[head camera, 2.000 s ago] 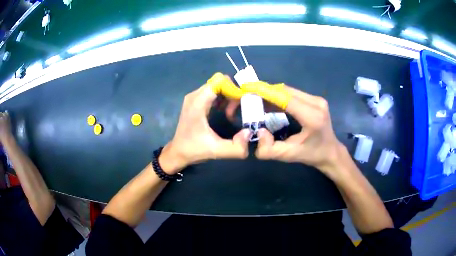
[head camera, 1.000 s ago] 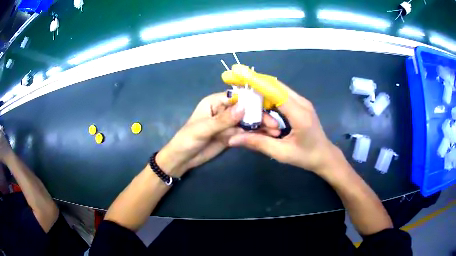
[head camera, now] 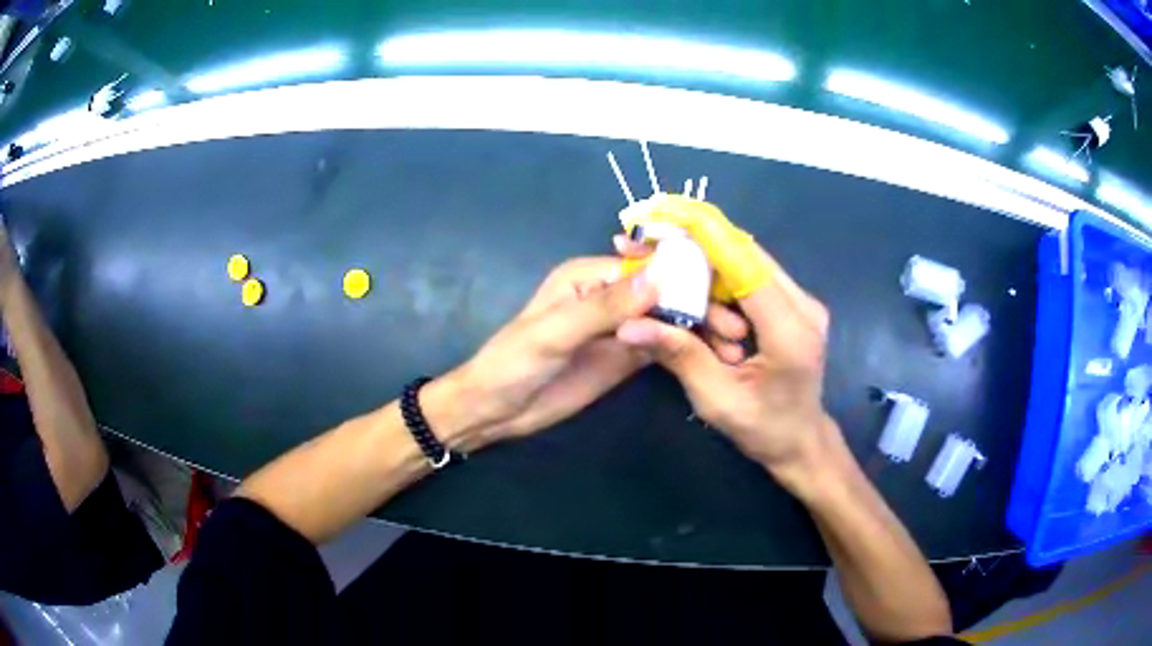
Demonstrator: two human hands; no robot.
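A white wired unit (head camera: 682,280) with a dark lower end is held between my two hands above the dark bench top. Thin pale wires stick up from its top, some in a pair at the left and some at the right. My left hand (head camera: 565,331) grips it from the left with thumb and fingers. My right hand (head camera: 758,331) wraps it from the right, a yellow finger cot (head camera: 723,249) over its top. The fingers hide much of the unit, and I cannot tell whether a second piece is inside the grip.
Several white housings (head camera: 903,427) lie on the bench at right, beside a blue bin (head camera: 1046,416) of white parts. Three yellow discs (head camera: 358,283) lie at left. A pale rail (head camera: 505,107) and green belt with units run beyond. Another person's arm (head camera: 57,391) is at far left.
Both hands have closed together around the unit from the earlier spread, ring-like hold. The white piece now leans more to the left. The view has shifted slightly.
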